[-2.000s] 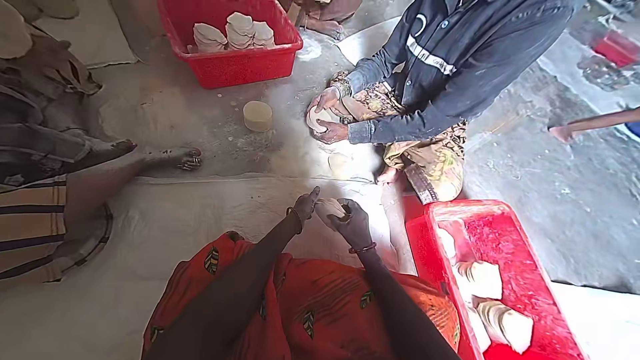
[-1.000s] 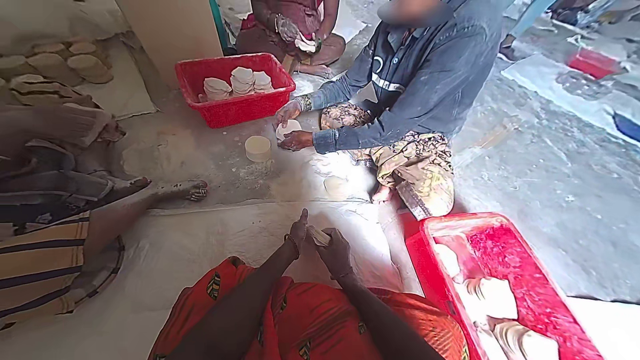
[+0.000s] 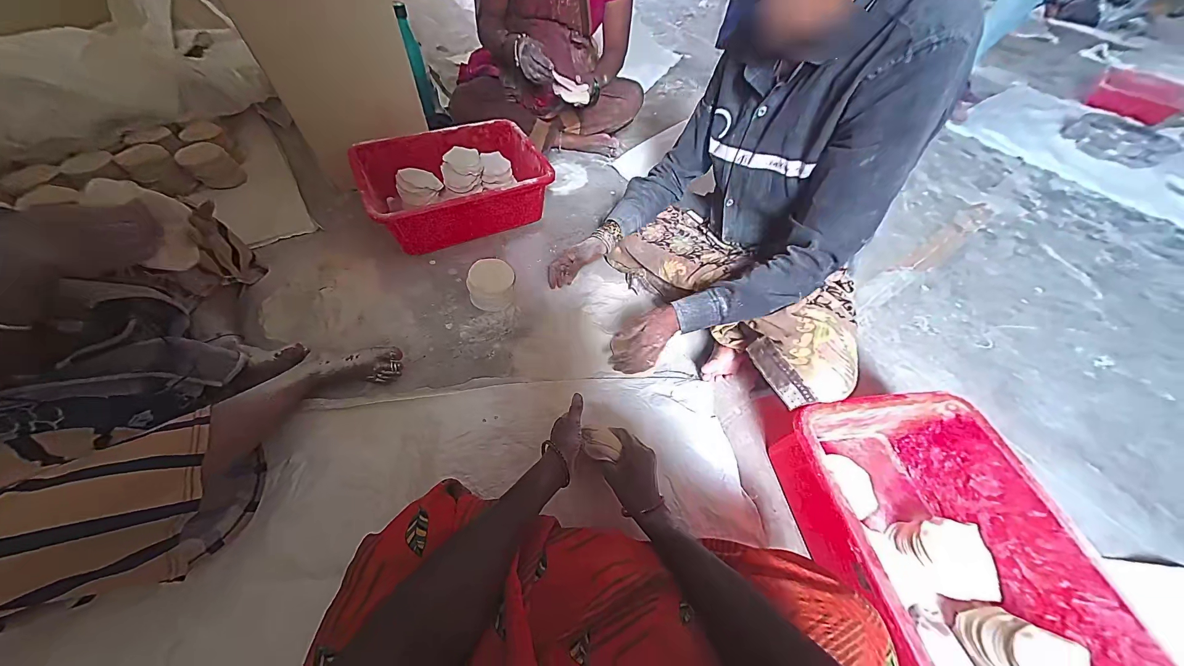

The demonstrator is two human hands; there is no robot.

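My right hand (image 3: 632, 467) grips a small stack of pale flat discs (image 3: 603, 444), perhaps dough, above the white sheet and just beyond my lap. My left hand (image 3: 567, 433) is upright at the left side of the discs, thumb raised; whether it also grips them I cannot tell. To my right stands a red plastic tub (image 3: 1017, 490) with fanned stacks of pale discs (image 3: 953, 555). A short round stack of discs (image 3: 491, 283) rests on the floor further ahead.
A person in a dark denim jacket (image 3: 786, 203) sits ahead, hands low over the floor. Behind, another red tub (image 3: 453, 227) holds several disc stacks, near a second seated person (image 3: 555, 74). A person's bare foot (image 3: 370, 363) extends from the left. Round pieces (image 3: 166, 162) lie at upper left.
The person in denim held a pale disc before; now that person's hands are apart and low over the floor. My left hand has opened upward beside the discs. The view has tilted up since the oldest frame.
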